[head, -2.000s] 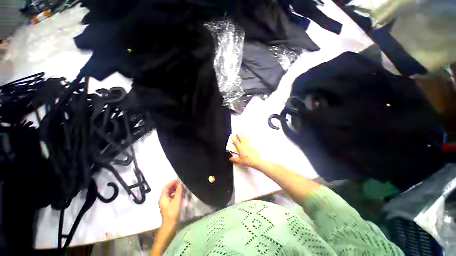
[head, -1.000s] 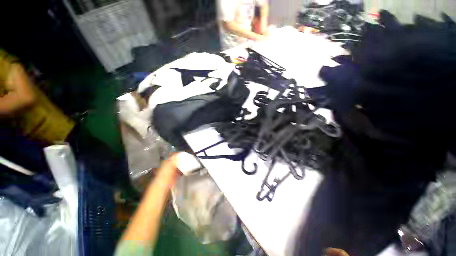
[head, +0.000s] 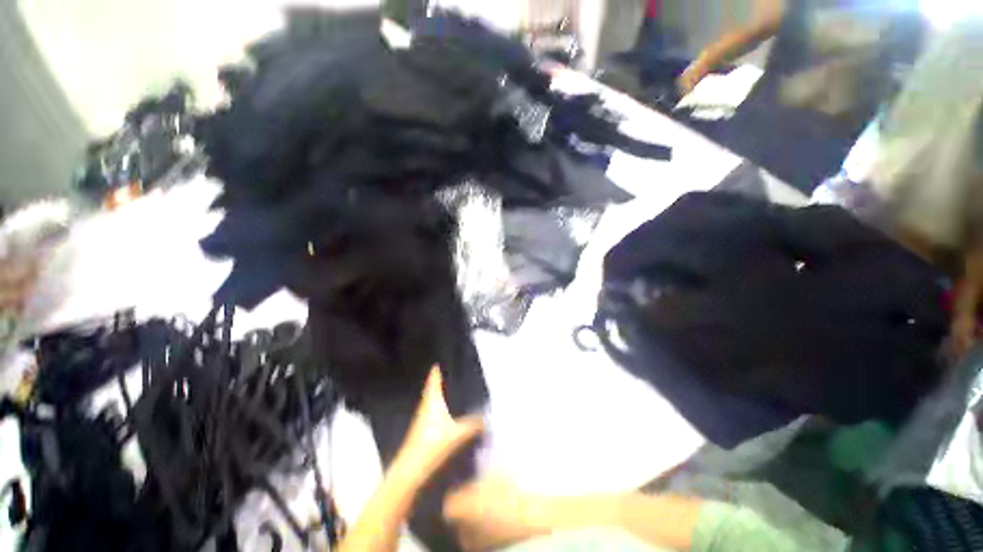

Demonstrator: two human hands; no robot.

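A black jacket [head: 388,356] hangs down from the large black garment heap [head: 356,119] to the table's near edge. My left hand [head: 437,426] is over its lower part, fingers pointing up, blurred; whether it grips cloth cannot be told. My right hand [head: 485,512] is just to the right, low in the picture, blurred, its grip unclear. A tangled heap of black hangers [head: 205,421] lies at the left.
Clear poly bag [head: 482,248] lies beyond the jacket. A hung garments stack [head: 776,313] with a hook poking out lies at right. A dark crate [head: 932,518] stands low right. Other people's arms show at the upper right [head: 733,49] and right edge.
The view has swung back from the hangers and floor at left to the black garments. Both my hands are now together at the jacket's lower end.
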